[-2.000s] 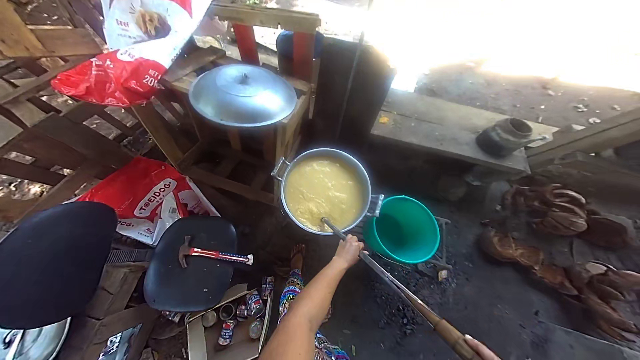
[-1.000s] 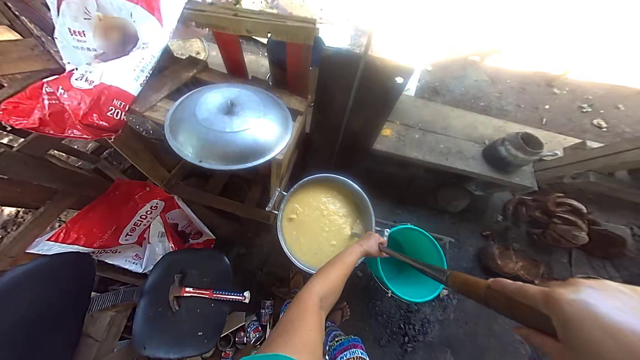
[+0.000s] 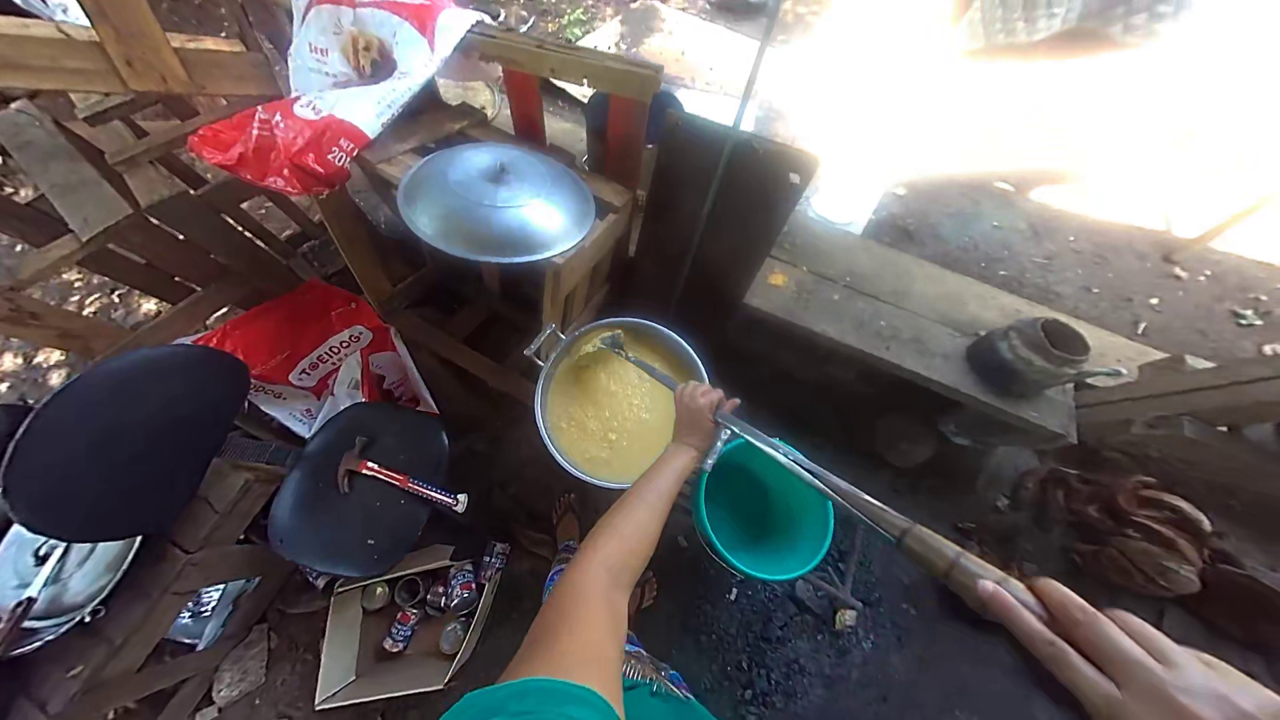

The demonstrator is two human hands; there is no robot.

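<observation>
My left hand [image 3: 700,415] grips the metal shaft of a long-handled stirring tool [image 3: 815,480] above the near right rim of a metal pot [image 3: 541,400]. The tool's head dips into thick yellow food [image 3: 610,410] near the pot's far side. At the lower right, my right hand [image 3: 1110,650] is around the wooden end of the handle, its fingers partly extended. A green plastic bucket [image 3: 765,510] stands right of the pot, below the shaft.
A metal lid [image 3: 496,203] rests on a wooden crate. A claw hammer [image 3: 400,480] lies on a black chair seat [image 3: 350,530]. Cans fill part of a cardboard tray [image 3: 335,640]. A dark pot [image 3: 1028,355] sits on a plank bench [image 3: 900,330]. Husks [image 3: 1140,530] lie at right.
The tool's head has moved from the pot's near right side to its far side. My left hand stays on the shaft, and my right hand has moved down and right with the handle end.
</observation>
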